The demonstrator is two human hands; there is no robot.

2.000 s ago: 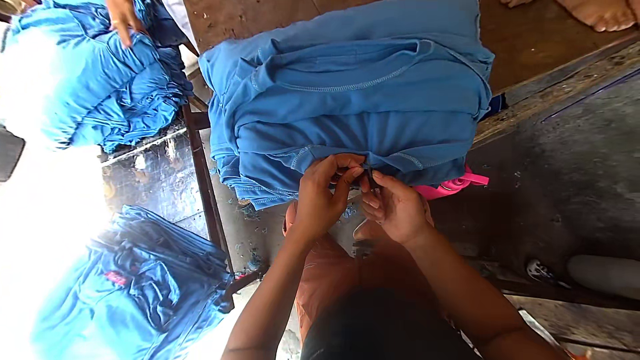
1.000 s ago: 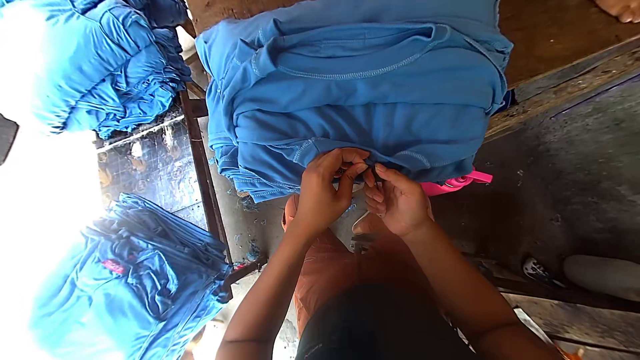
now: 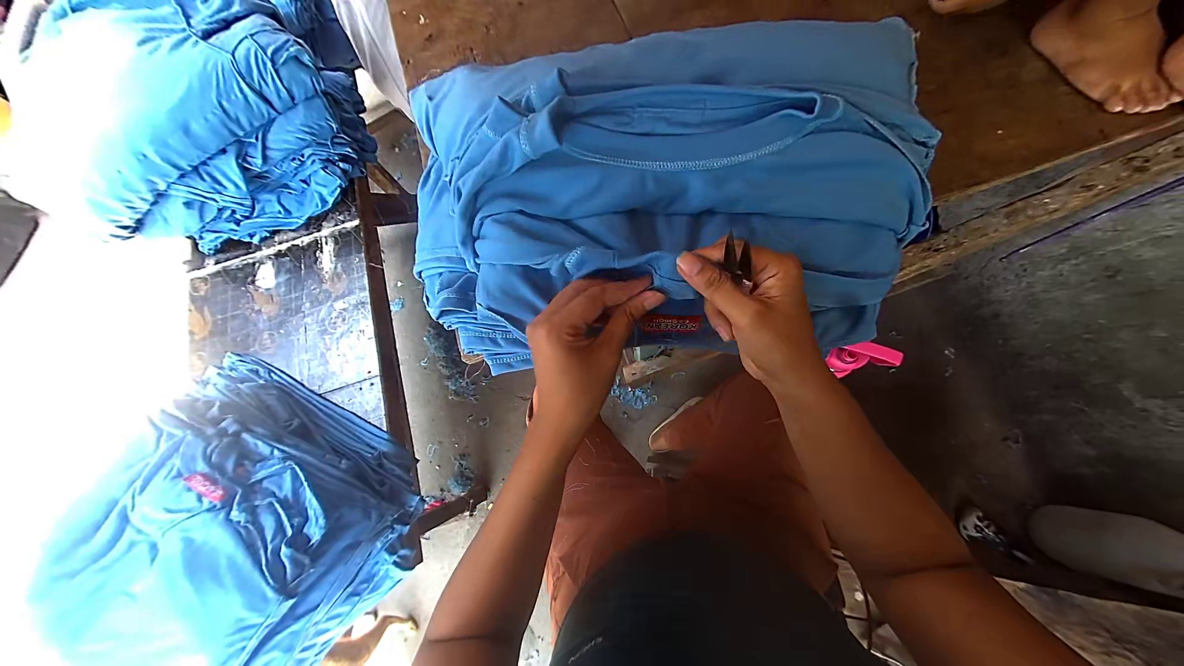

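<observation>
A stack of blue knit shirts (image 3: 684, 199) lies on a wooden table in front of me, the top one with its stitched neckline showing. My left hand (image 3: 592, 324) pinches the shirt's neckband at the near edge of the stack. Beside it, my right hand (image 3: 754, 301) holds the same band between thumb and finger. Small dark thread snips (image 3: 737, 257) sit in my right hand, their tips pointing away from me. Just below the fingers a red woven label (image 3: 672, 324) shows on the fabric.
Another blue garment pile (image 3: 213, 120) is at the upper left, and a second pile (image 3: 231, 527) at the lower left beside a metal-topped table (image 3: 287, 296). A pink plastic thing (image 3: 865, 357) is under the stack's right side. Another person's bare foot (image 3: 1105, 55) rests at the upper right.
My hands have moved apart along the neckband. The snips' blades now stick up from my right hand, and the red label has come into sight below the fingers.
</observation>
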